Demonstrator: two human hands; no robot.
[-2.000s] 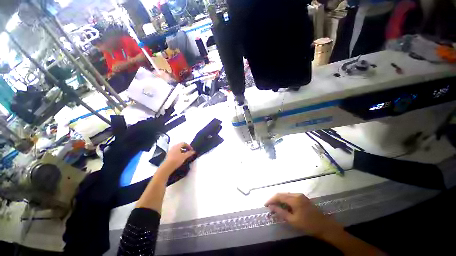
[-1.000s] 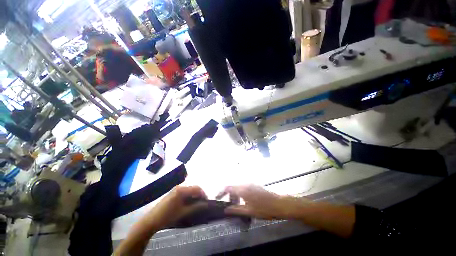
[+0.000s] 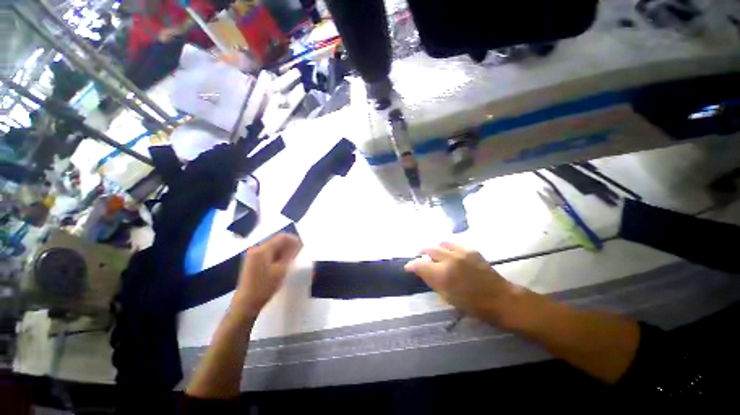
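Observation:
A black fabric strip [image 3: 361, 278] lies flat on the white table in front of the needle area. My right hand [image 3: 466, 280] grips its right end between thumb and fingers. My left hand [image 3: 266, 271] is left of the strip, apart from it, with curled fingers beside another black band [image 3: 212, 282]; whether it holds anything is unclear. A black cut piece [image 3: 319, 180] lies behind, between my hands. The presser foot area [image 3: 438, 212] is under the white sewing machine head [image 3: 519, 130], in glare.
A long black bundle [image 3: 150, 300] lies at the left table edge. Thread snips [image 3: 572, 217] and another black band [image 3: 677, 235] lie at right. A white-and-black curled piece [image 3: 245, 207] is at left. The grey front edge [image 3: 324, 348] carries a scale.
My hands have separated. The strip, earlier bunched between both hands near the front edge, is now flat and nearer the needle. The view has shifted closer to the machine.

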